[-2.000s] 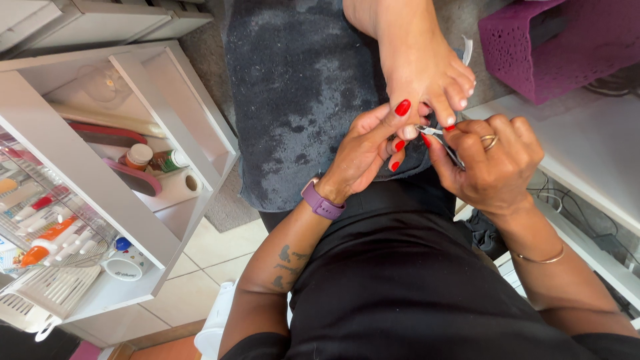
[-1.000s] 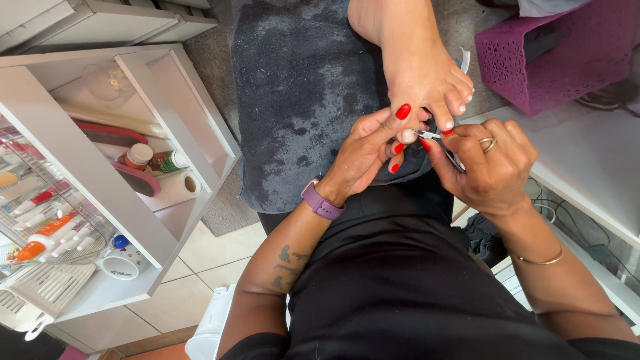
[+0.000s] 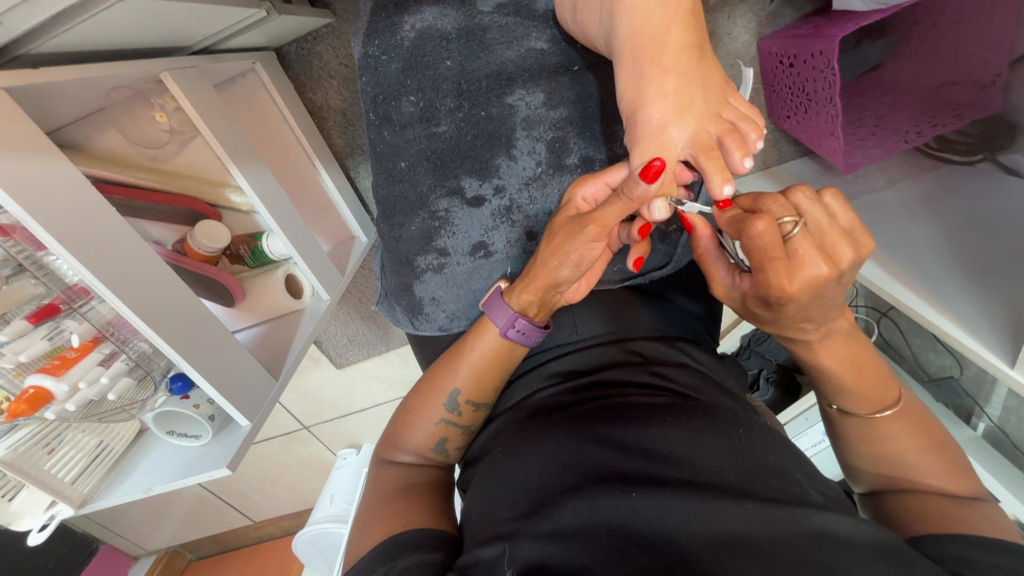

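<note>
Another person's bare foot [image 3: 668, 88] rests over a dark grey towel [image 3: 448, 176] on my lap. My left hand [image 3: 588, 228] grips the foot's big toe, thumb on top and fingers around it. In my right hand [image 3: 780, 256] are metal cuticle nippers [image 3: 728, 244], their handles partly hidden by my palm and fingers. The nippers' jaws are at the big toe's side, beside its nail [image 3: 660, 209]. Whether the jaws touch the skin cannot be told. The other toes point toward my right hand.
At left, a shelf unit [image 3: 216, 328] holds foot files [image 3: 196, 276], small bottles [image 3: 210, 238], a paper roll [image 3: 268, 294], a mug [image 3: 188, 416] and a rack of bottles [image 3: 60, 368]. A purple perforated metal holder [image 3: 888, 88] is at upper right. Cables [image 3: 912, 336] lie below it.
My right hand and the nippers have shifted slightly at the big toe. My left hand keeps its hold on the toe.
</note>
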